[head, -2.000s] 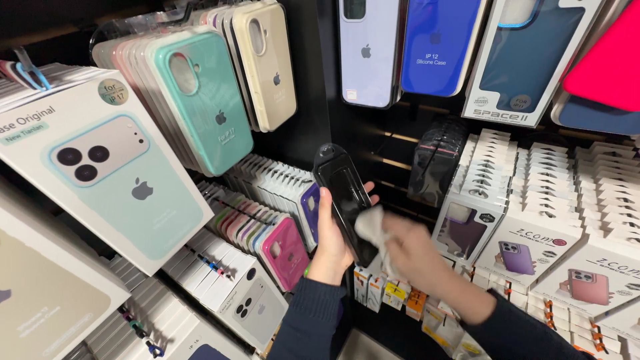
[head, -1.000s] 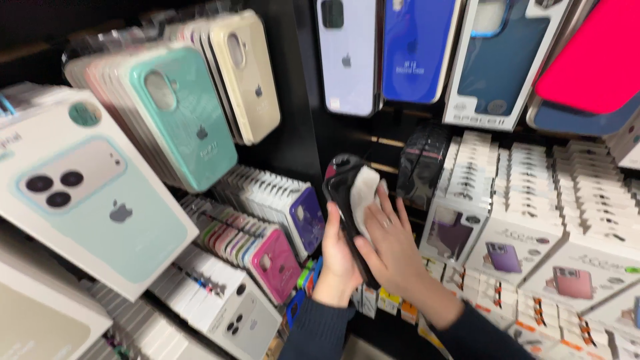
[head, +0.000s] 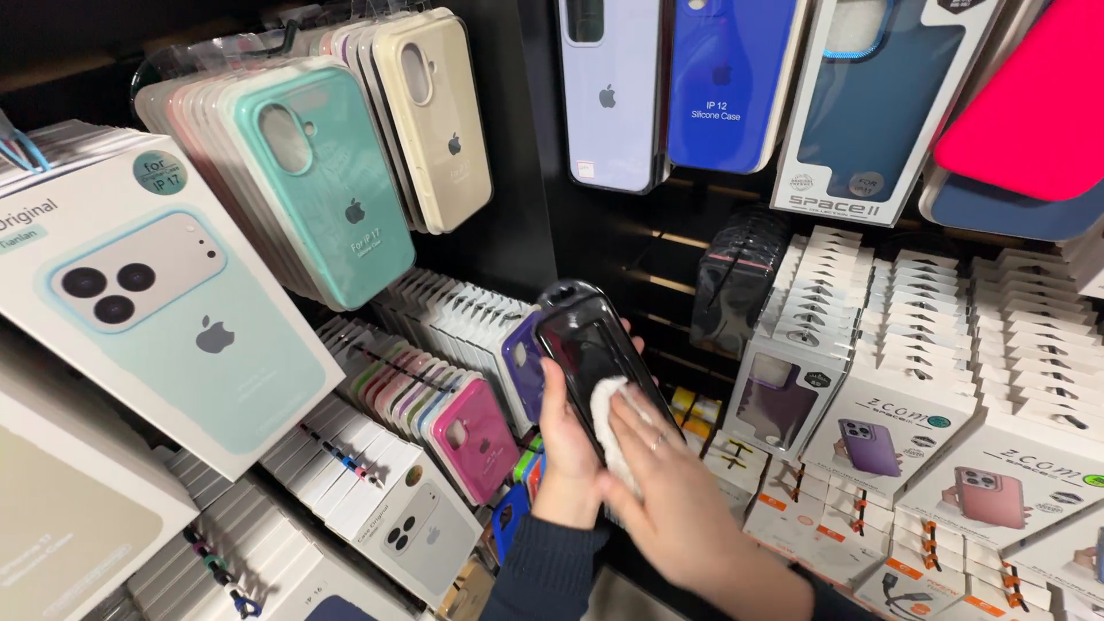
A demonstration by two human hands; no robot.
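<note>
A black phone case in a glossy clear package with a hanging hole (head: pixel 595 341) is held tilted in the middle of the view. My left hand (head: pixel 569 448) grips it from below and behind, its thumb along the left edge and fingertips showing past the right edge. My right hand (head: pixel 668 479), with a ring on one finger, presses a folded white cloth (head: pixel 611 414) flat against the package's lower front. The part of the package under the cloth and fingers is hidden.
Teal (head: pixel 332 185) and cream (head: pixel 438 121) phone cases hang at the left, above a pink case (head: pixel 474 435). A large boxed case (head: pixel 172 302) juts out at the left. Blue case (head: pixel 733 86) hangs above; boxed cases (head: pixel 893 431) fill the right. Black packages (head: pixel 737 285) hang behind my hands.
Two seconds ago my right hand held the cloth bunched beside the package; now its fingers lie flat over the cloth on the package's front. My left hand keeps its hold.
</note>
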